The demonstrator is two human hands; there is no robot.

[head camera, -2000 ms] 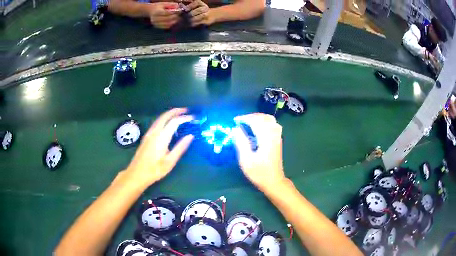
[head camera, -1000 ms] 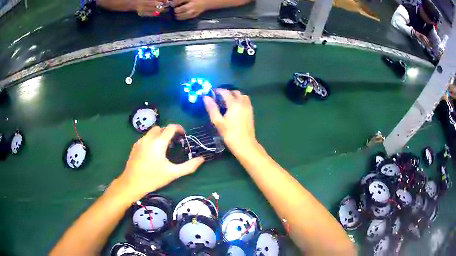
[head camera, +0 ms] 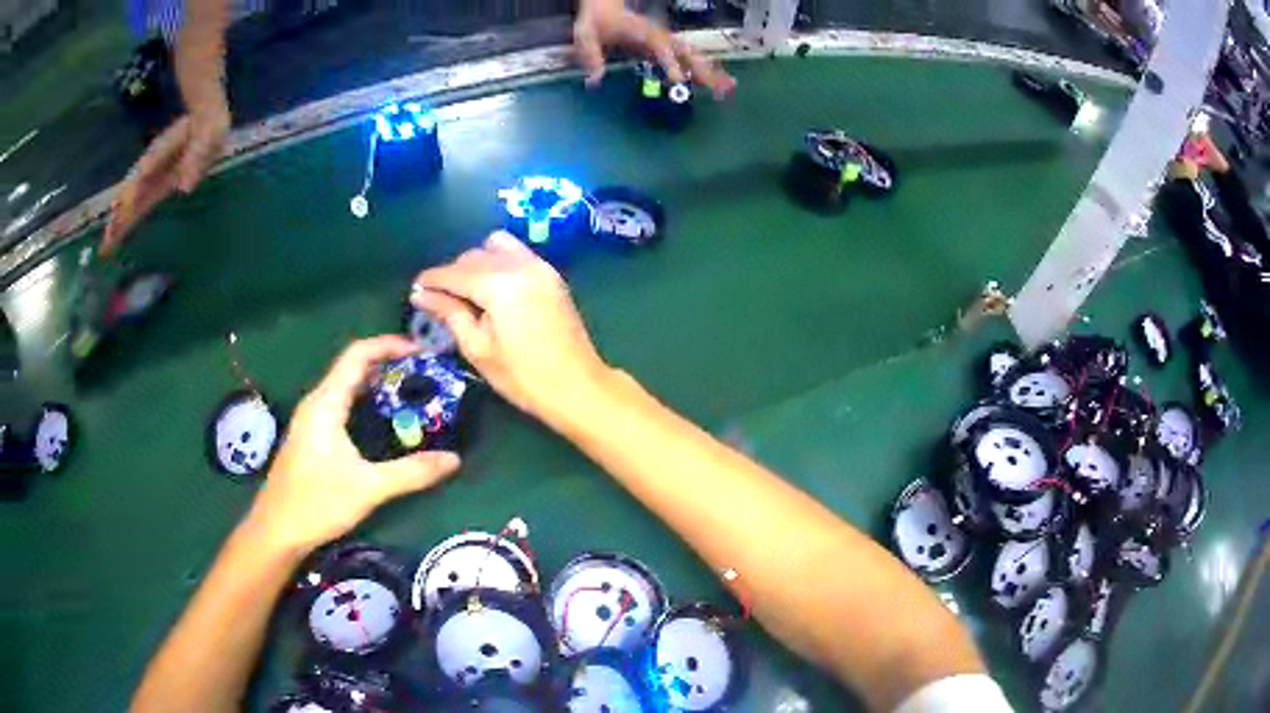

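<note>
My left hand (head camera: 341, 439) is curled around a black round housing, its open end up, showing a blue ring-shaped circuit board (head camera: 421, 396) with a yellow-green patch; its lights are unlit. My right hand (head camera: 495, 314) grips an end cover (head camera: 429, 329) at the housing's far edge. The cover is mostly hidden by my fingers; whether a lead is pinched cannot be told. Beyond them a housing with blue-lit board (head camera: 541, 206) stands beside an end cover (head camera: 625, 219).
A cover pile (head camera: 488, 646) lies at the near edge, another (head camera: 1024, 460) at right by the metal post (head camera: 1114, 181). A lit housing (head camera: 407, 139) and a dark one (head camera: 844, 167) stand further back. Another person's hands (head camera: 634, 42) reach over the rail, one at far left.
My right hand has left the lit housing and moved left to a cover at the unlit housing. My left hand shifted slightly left. The other person's hands now reach over the rail.
</note>
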